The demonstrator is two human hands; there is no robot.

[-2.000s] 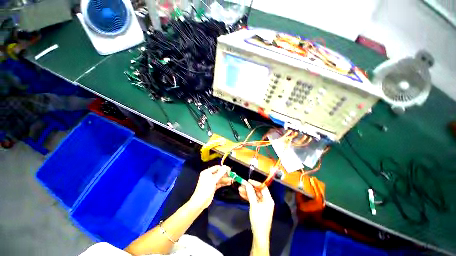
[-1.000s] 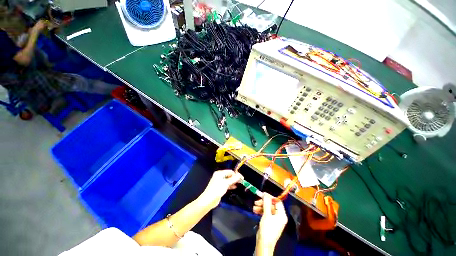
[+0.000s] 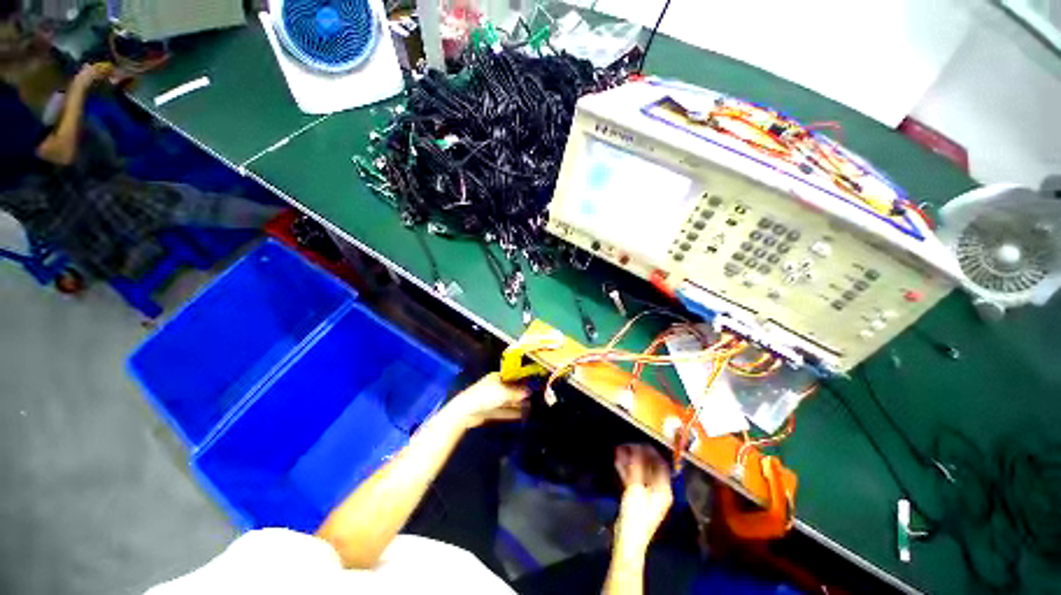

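Note:
My left hand [image 3: 493, 401] is just below the yellow clamp at the left end of the orange-yellow strip [image 3: 605, 381]. My right hand [image 3: 643, 471] is below the strip's middle, fingers curled. Both hands are over the dark gap at my lap, and whether they hold anything cannot be told. The green connector piece does not show between them. Orange and white test leads [image 3: 652, 356] loop from the beige tester [image 3: 745, 238] over the strip, and one light lead end [image 3: 552, 395] hangs free near my left hand.
A heap of black cables [image 3: 500, 140] lies left of the tester. Blue bins [image 3: 332, 401] stand at my left. A blue-faced fan [image 3: 332, 47] and a white fan [image 3: 1003, 250] stand on the bench. A loose black cable [image 3: 1010, 494] lies right. A seated person [image 3: 93, 174] is far left.
The green piece is no longer visible between my hands. My left hand has moved up and left, my right hand slightly up, and the coloured lead ends have left my fingers.

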